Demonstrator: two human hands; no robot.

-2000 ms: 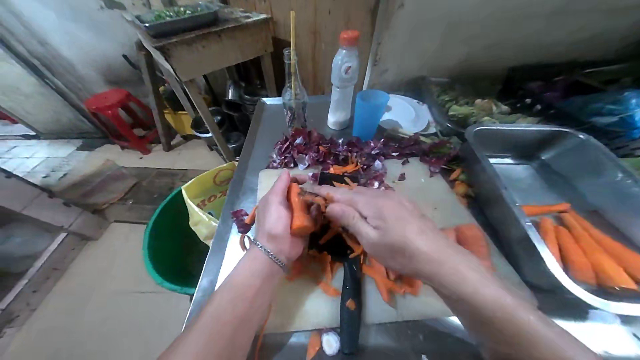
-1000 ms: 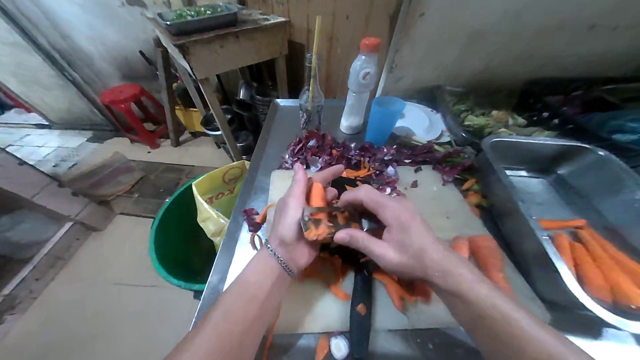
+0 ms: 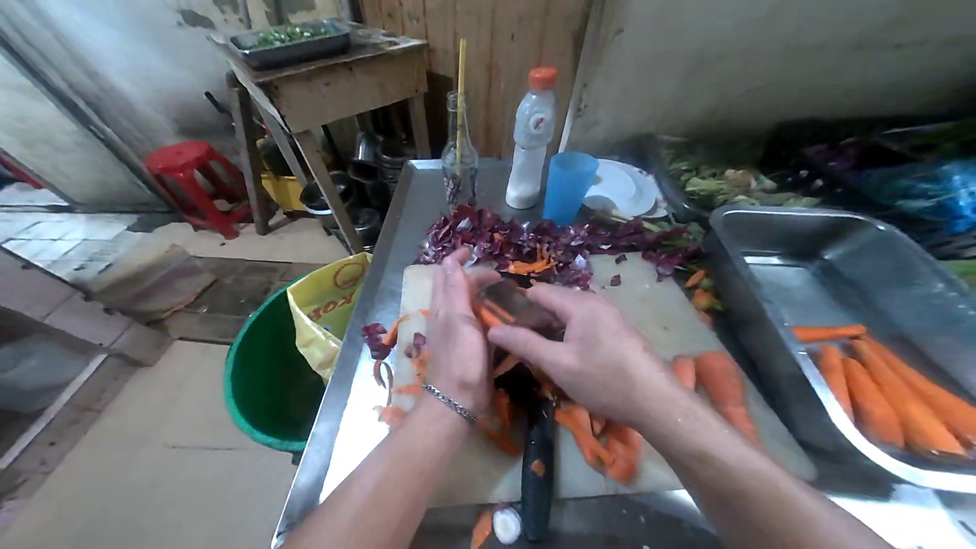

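My left hand (image 3: 457,335), with a chain bracelet at its wrist, holds a carrot (image 3: 492,311) above the cutting board (image 3: 473,480). My right hand (image 3: 591,343) grips a dark, flat peeler-like tool (image 3: 522,305) against that carrot; its exact kind is blurred. Under the hands lies a knife, its black handle (image 3: 539,465) toward me and its blade mostly hidden. Orange peelings (image 3: 602,446) surround it. Two unpeeled-looking carrots (image 3: 724,389) rest on the board's right side, partly behind my right wrist. Purple onion skins (image 3: 496,236) are heaped along the far edge.
At the right a steel pan (image 3: 823,229) holds several carrots (image 3: 907,396). Behind the skins stand a glass bottle (image 3: 460,152), a plastic bottle (image 3: 531,141), a blue cup (image 3: 569,187) and a white plate (image 3: 621,187). A green tub (image 3: 267,381) with a yellow bag (image 3: 332,305) is at the left.
The carrot in my left hand has changed its angle, and my left fingers now point upward and away. The dark tool is still between my hands. The view has shifted slightly.
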